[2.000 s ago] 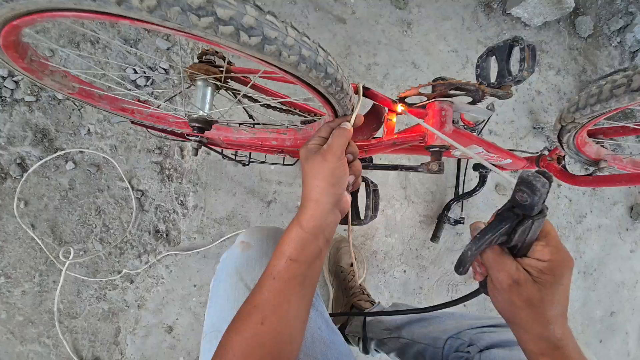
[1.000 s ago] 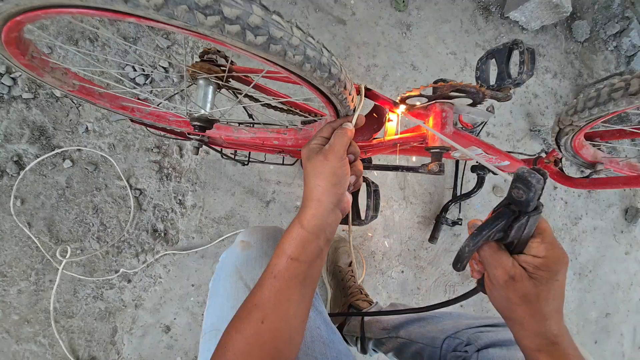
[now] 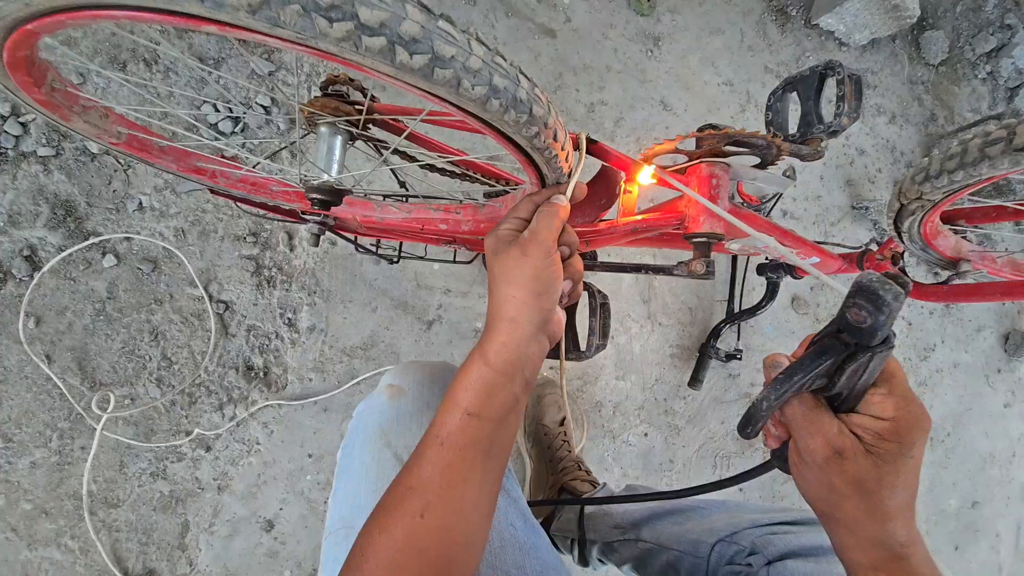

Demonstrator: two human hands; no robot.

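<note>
A red bicycle frame (image 3: 772, 232) lies across the view, its knobby-tired wheel (image 3: 448, 60) at the upper left. My right hand (image 3: 860, 444) grips a black welding electrode holder (image 3: 848, 348). A thin welding electrode (image 3: 760, 236) runs from it to the frame, where its tip glows bright orange beside the rusty chainring (image 3: 720, 146). The frame tube by the tip glows too. My left hand (image 3: 532, 256) pinches a pale cord (image 3: 576, 168) against the frame beside the tire; the cord hangs down past the black pedal (image 3: 592, 324).
A black cable (image 3: 664, 494) runs from the holder across my jeans. White cord (image 3: 212, 320) lies looped on the rough concrete at left. The handlebar (image 3: 736, 320), the other pedal (image 3: 816, 100) and the second wheel (image 3: 952, 192) are at right. A concrete chunk (image 3: 868, 18) lies at the top right.
The electrode holder in my right hand has shifted slightly left and down. My left hand stays in place on the cord. The glow at the tip grew stronger, then lessened.
</note>
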